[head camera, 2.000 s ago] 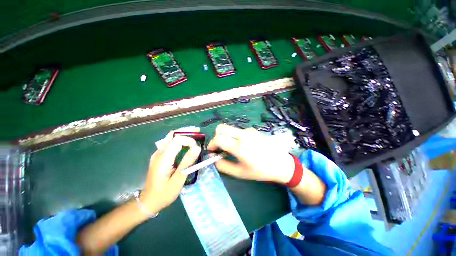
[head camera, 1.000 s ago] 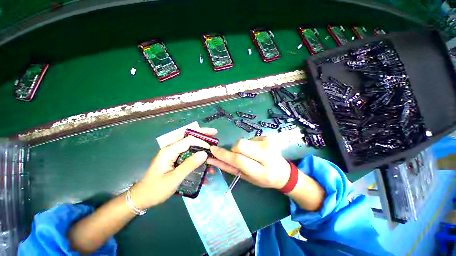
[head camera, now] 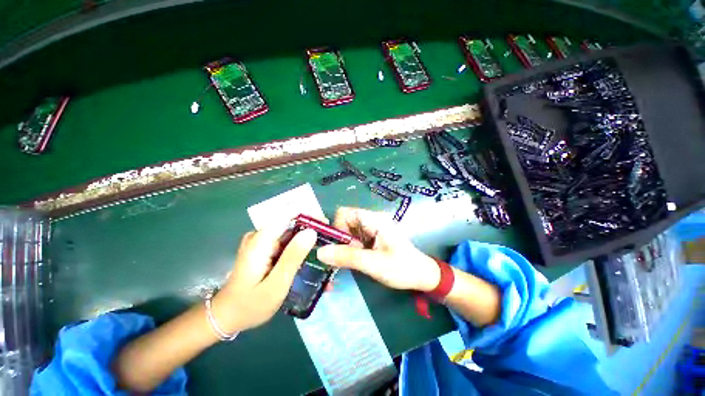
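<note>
A half-built phone [head camera: 308, 285] with a dark red end is held tilted above the bench. My left hand [head camera: 263, 272] is closed around its left side, thumb across its upper part. My right hand [head camera: 380, 249] is at the phone's upper right, thumb and fingers touching or close to the red end; a dark shape shows between its fingers, too unclear to name. No tweezers can be made out. A long pale printed sheet [head camera: 344, 334] lies under both hands. A loose pile of small black parts [head camera: 444, 174] lies right of the hands.
A black bin [head camera: 533, 232] heaped with black parts stands at right. Beyond the worn pale edge strip [head camera: 255, 162], several open phones lie on the green belt [head camera: 139, 124]. Clear trays are stacked at far left [head camera: 23, 294] and below the bin [head camera: 630, 290].
The phone has turned and shifted slightly down and right in my left hand. The pale stick that showed below my right hand is no longer visible. The view has shifted slightly.
</note>
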